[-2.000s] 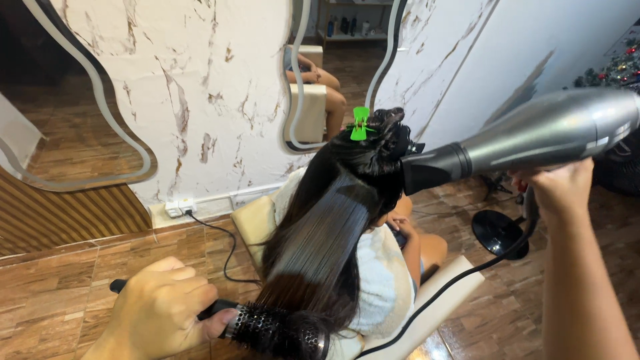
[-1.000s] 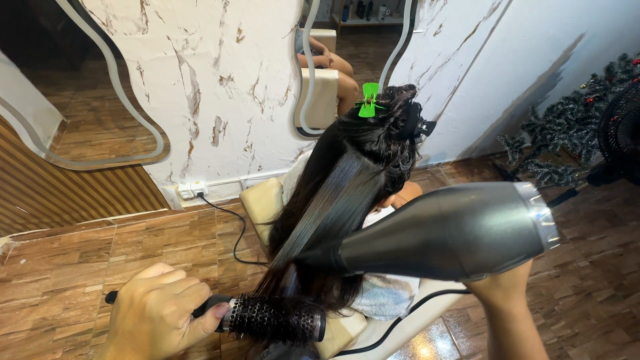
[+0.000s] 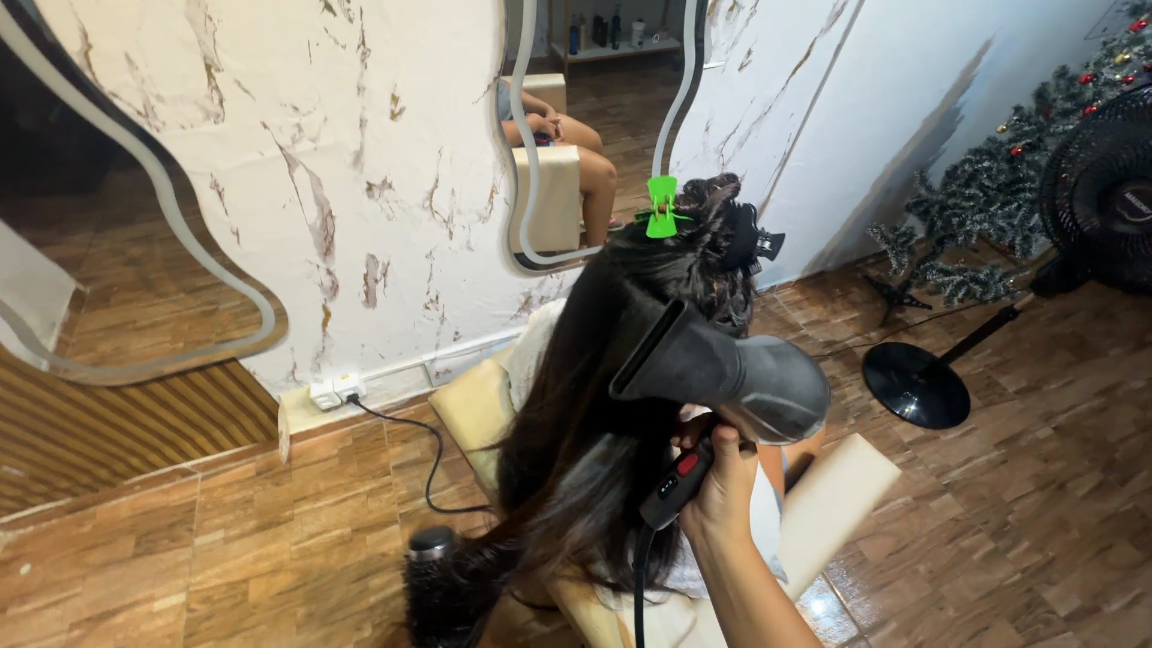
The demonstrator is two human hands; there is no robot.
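Note:
My right hand (image 3: 724, 481) is closed around the handle of a dark grey hair dryer (image 3: 720, 369), whose flat nozzle points to the upper left, over the hair. Long dark hair (image 3: 585, 378) hangs down the back of a seated person. Its lower ends lie over a round brush (image 3: 434, 576) at the bottom. My left hand is out of view, and so is the brush's handle. A green hair clip (image 3: 662, 207) and a black claw clip (image 3: 756, 243) hold hair up on the crown.
The person sits in a cream chair (image 3: 841, 504) facing a wavy-edged mirror (image 3: 522, 180). A black cord (image 3: 439, 459) runs from a wall socket (image 3: 335, 393) toward the chair. To the right stand a black pedestal fan (image 3: 916, 385) and a decorated Christmas tree (image 3: 963, 216).
The dryer has turned, its nozzle now toward the upper left rather than down along the hair. My left hand has gone out of view, and the brush has turned, its barrel end now up.

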